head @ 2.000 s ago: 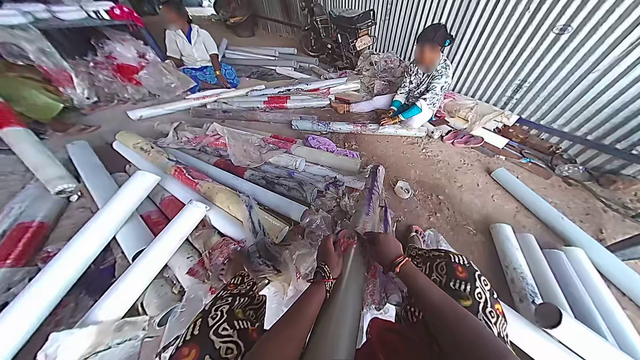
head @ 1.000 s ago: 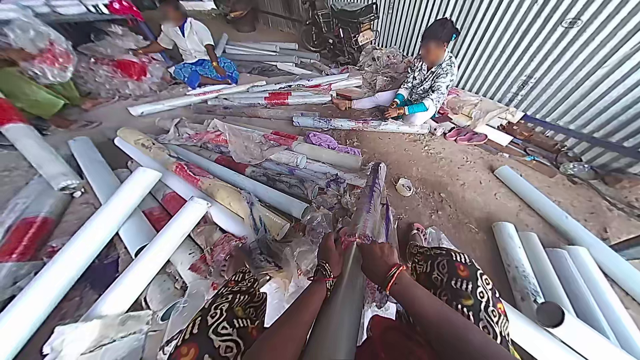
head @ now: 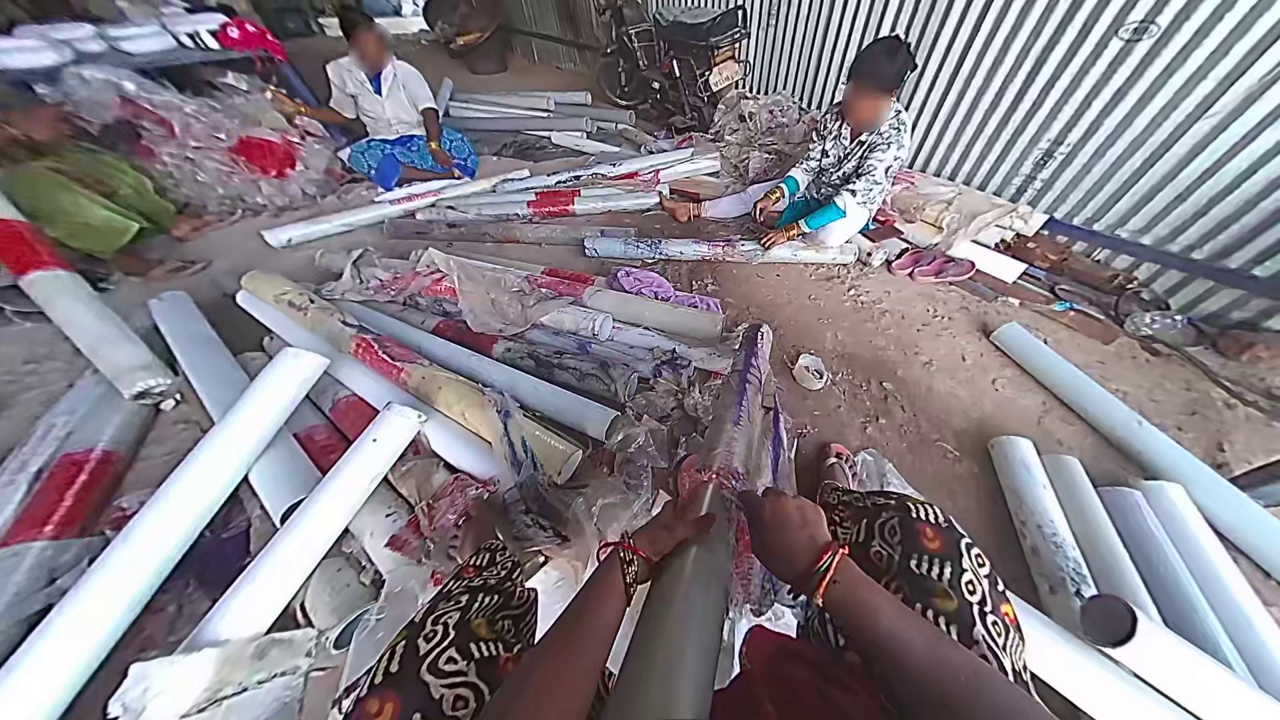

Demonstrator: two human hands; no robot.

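Observation:
A grey plastic pipe point(head: 672, 620) lies lengthwise between my legs, its far part covered by clear plastic film point(head: 742, 410) with purple and red marks. My left hand point(head: 680, 525) rests around the pipe's left side at the near edge of the film. On the right side, my right hand point(head: 787, 537) has its fingers curled at the film edge and appears to grip it. The near part of the pipe is bare. Crumpled film hangs beside the pipe, and its lower end runs out of view.
White pipes point(head: 170, 520) and a yellowish pipe point(head: 430, 385) lie at left, with loose film among them. More pipes point(head: 1110, 540) lie at right. A person point(head: 850, 150) sits behind a marked pipe point(head: 700, 250); others sit at back left. A corrugated metal wall point(head: 1000, 120) stands at right.
My right hand has shifted slightly along the pipe's right side since the first frame. The seated person at back left has raised an arm toward the heap of film since the first frame.

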